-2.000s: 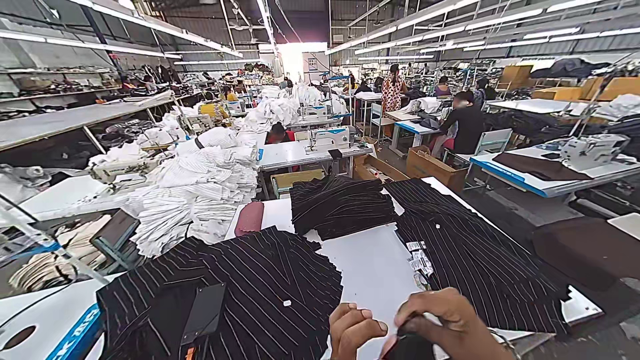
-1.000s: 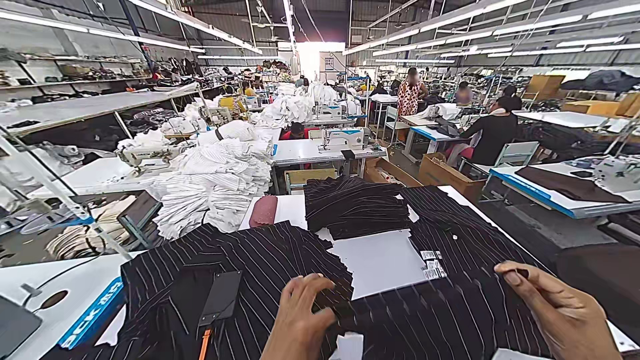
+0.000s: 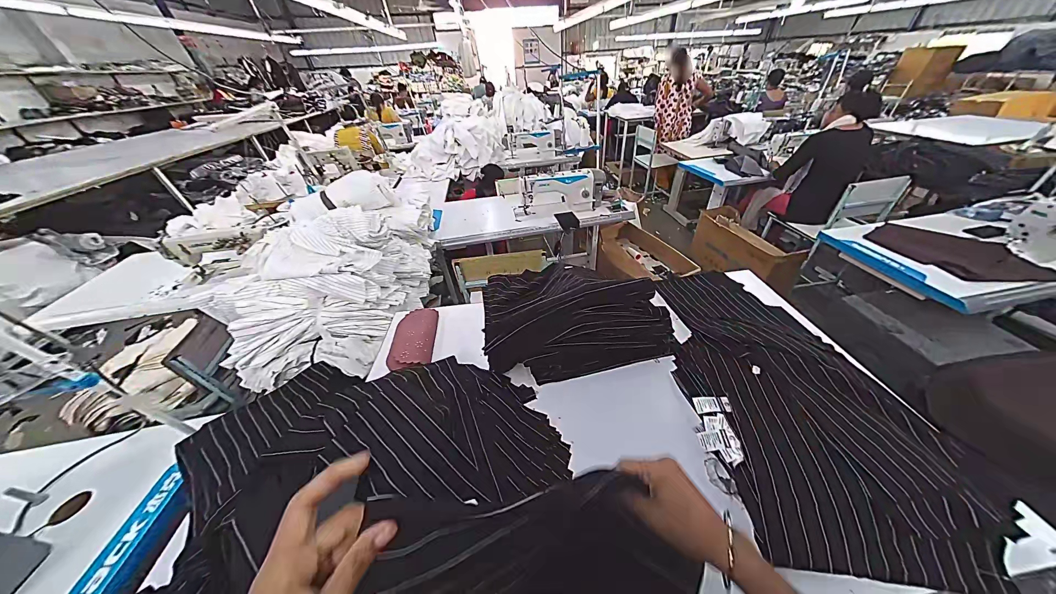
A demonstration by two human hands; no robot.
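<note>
Black pinstriped fabric (image 3: 511, 544) lies bunched between my hands at the near edge of the view. My right hand (image 3: 681, 511), with a bangle at the wrist, pinches its upper edge. My left hand (image 3: 326, 528) is beside its left end, thumb and fingers apart. Beyond my left hand spreads a pile of pinstriped pieces (image 3: 462, 421) on the white table. A folded stack of striped pieces (image 3: 577, 322) sits at the table's far side, and long striped panels (image 3: 800, 429) lie along the right, with white printed labels (image 3: 719, 437) on their left edge.
A dusty-pink case (image 3: 412, 338) lies at the table's far left. Past the table are a sewing machine (image 3: 561, 191), cardboard boxes (image 3: 747, 247) and a large heap of white striped garments (image 3: 330, 272). A person in black (image 3: 825, 169) sits at right; other people are further back.
A second ago the fabric was stretched flat between my hands; now it is lifted and bunched. My right hand has moved inward. The phone visible on the left pile earlier is now mostly hidden.
</note>
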